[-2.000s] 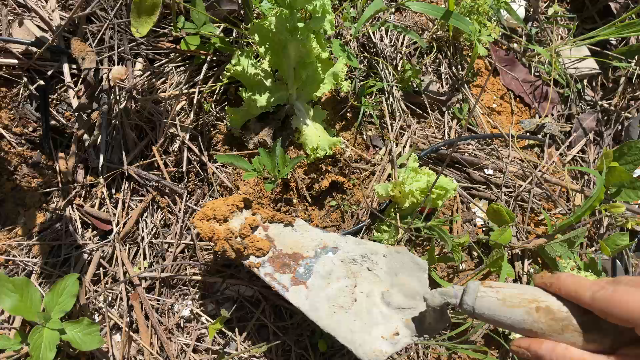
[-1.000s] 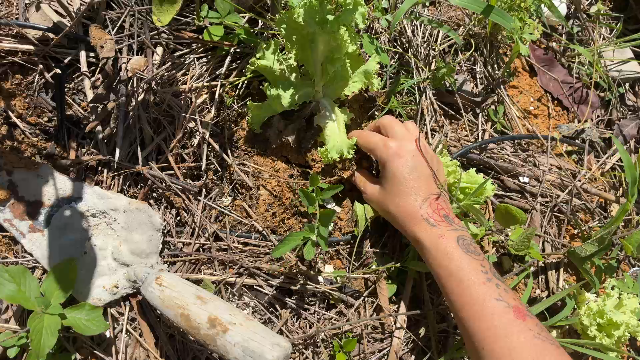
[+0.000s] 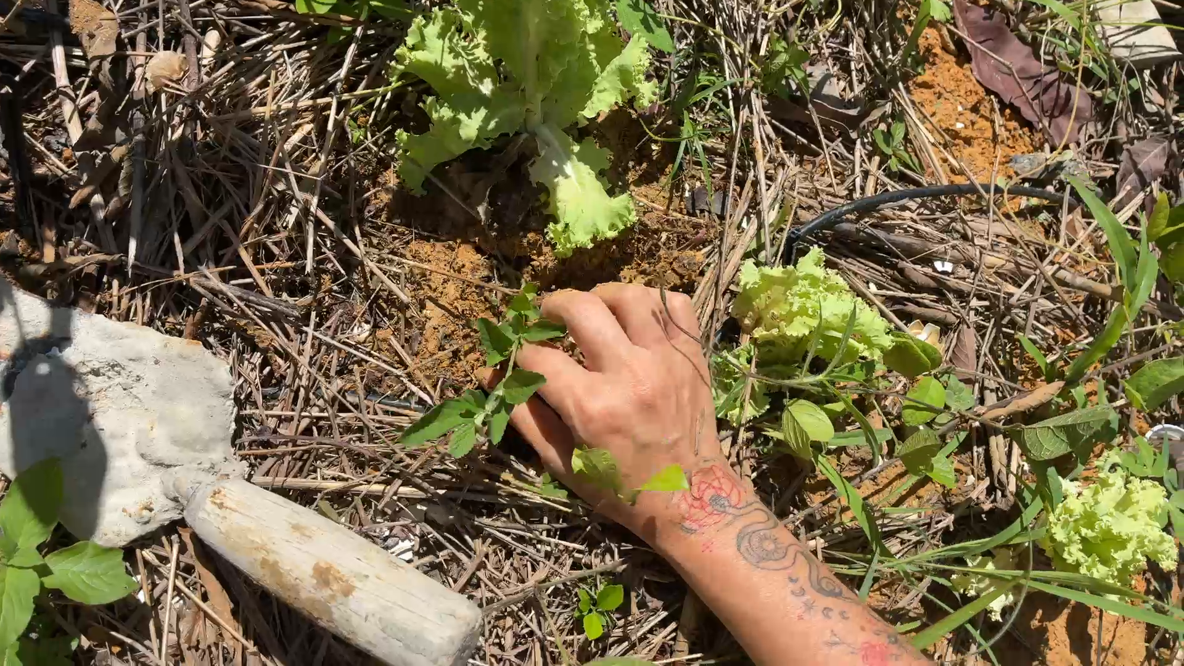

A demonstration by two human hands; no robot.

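My right hand (image 3: 624,375) is pressed down on the soil and dry straw, its fingers curled and the fingertips hidden. A small leafy green plant (image 3: 499,393) lies against its thumb side; whether the fingers grip its stem cannot be told. Just above the hand stands a light green lettuce plant (image 3: 532,83), with loose orange-brown soil (image 3: 453,296) around its base. At the left lies a trowel with a whitish, crusted blade (image 3: 139,407) and a worn wooden handle (image 3: 333,573); no hand touches it. My left hand is out of view.
A black irrigation hose (image 3: 925,194) crosses the straw at the right. Smaller lettuces grow right of my hand (image 3: 814,310) and at the lower right (image 3: 1110,523). Green weeds (image 3: 55,564) stand beside the trowel, and a dry brown leaf (image 3: 1022,74) lies at the upper right.
The trowel, earlier held at its handle with soil on the tip, now lies at the left. My right hand has moved from beside the lettuce's lowest leaf down to the small leafy plant.
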